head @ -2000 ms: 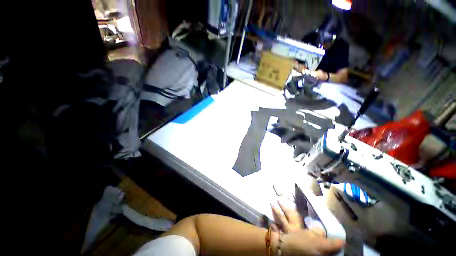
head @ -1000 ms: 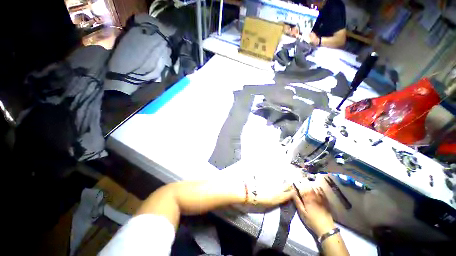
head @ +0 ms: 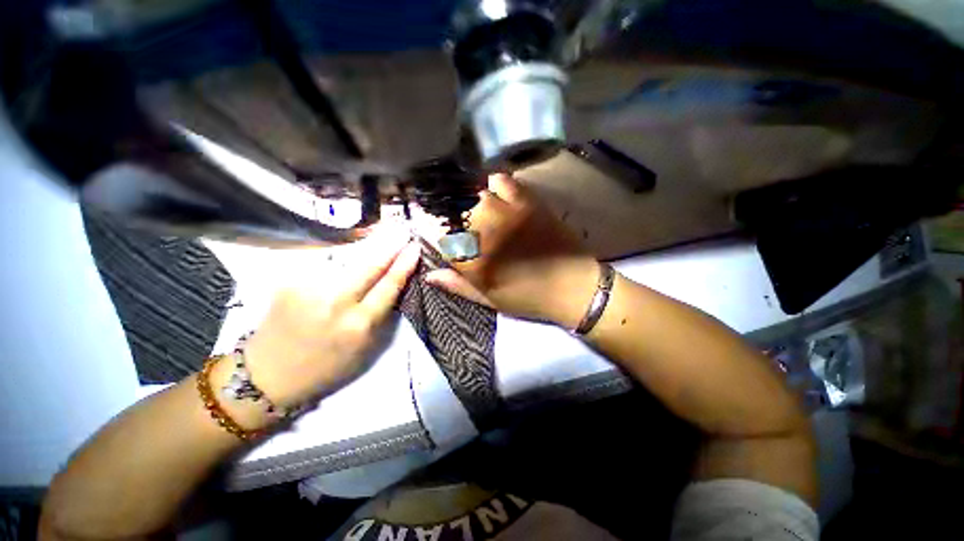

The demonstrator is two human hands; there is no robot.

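A dark herringbone fabric piece (head: 461,343) runs from the needle area down over the table's front edge. A pale strip (head: 436,389) lies beside it and hangs over the same edge. My left hand (head: 328,306) lies flat, with its fingertips pressing the fabric just in front of the presser foot (head: 393,209). My right hand (head: 518,248) is on the right side of the fabric, with its thumb and fingers gripping its edge near the needle. The needle tip is lost in glare.
The machine head (head: 402,95) fills the top, with a silver knob (head: 518,111) close to the camera. Dark snips (head: 613,166) lie right of the needle. A dark cut piece (head: 153,291) lies at left. An edge ruler (head: 338,454) runs along the front.
The view has moved in close over the needle and tilted down. Both hands are now at the fabric by the presser foot; the other person and back table are out of view.
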